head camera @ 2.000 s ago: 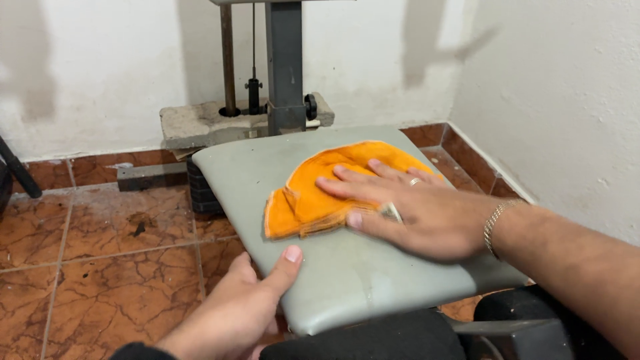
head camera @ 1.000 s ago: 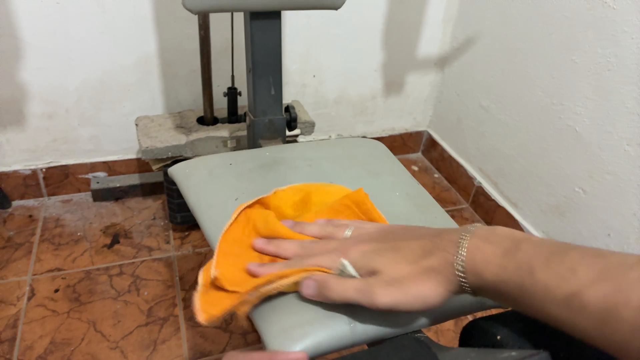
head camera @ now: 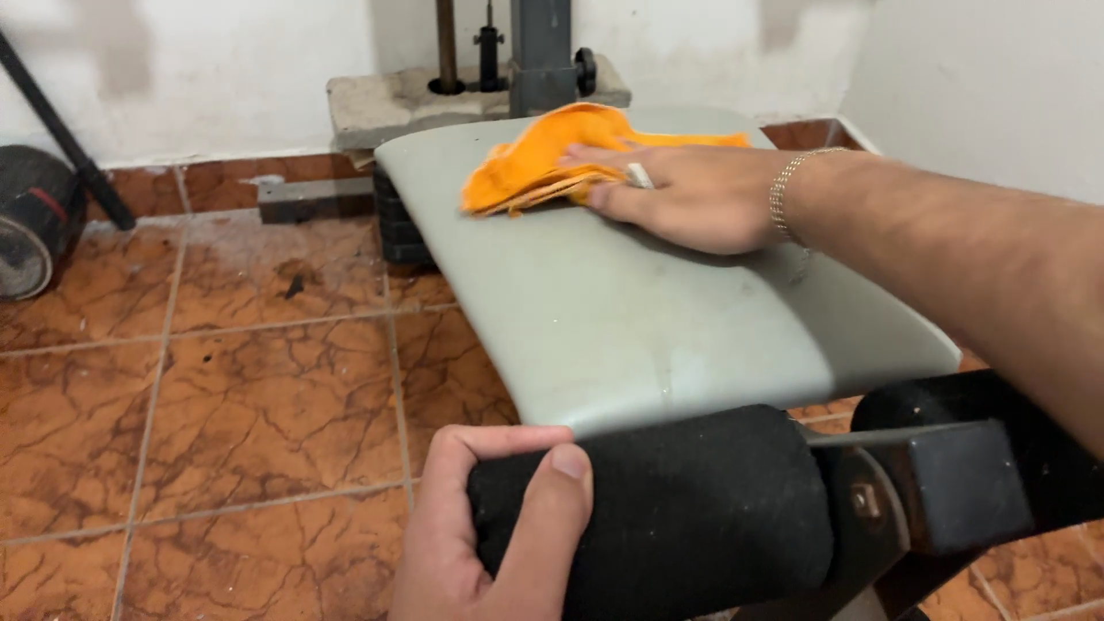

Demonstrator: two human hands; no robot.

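Note:
A grey padded bench seat [head camera: 604, 302] of an exercise machine fills the middle of the view. On its far part lies a crumpled orange cloth [head camera: 552, 155], pressed down under my right hand [head camera: 690, 194], whose fingertips are partly hidden by the cloth. A ring and a chain bracelet are on that hand and wrist. My left hand [head camera: 509, 526] grips the left end of a black foam roller pad [head camera: 690, 509], with the thumb and a finger on top of it, at the near edge of the seat.
Behind the seat, a grey upright post [head camera: 542, 52] and a concrete-like block [head camera: 414, 103] stand by the wall. A black cylindrical object [head camera: 34, 224] and a dark bar [head camera: 65, 129] are at left. A metal bracket [head camera: 970, 487] joins the roller at right.
My right hand has moved the orange cloth from the seat's left edge to its far part. My left hand, at the seat's side two seconds ago, is now on the foam roller.

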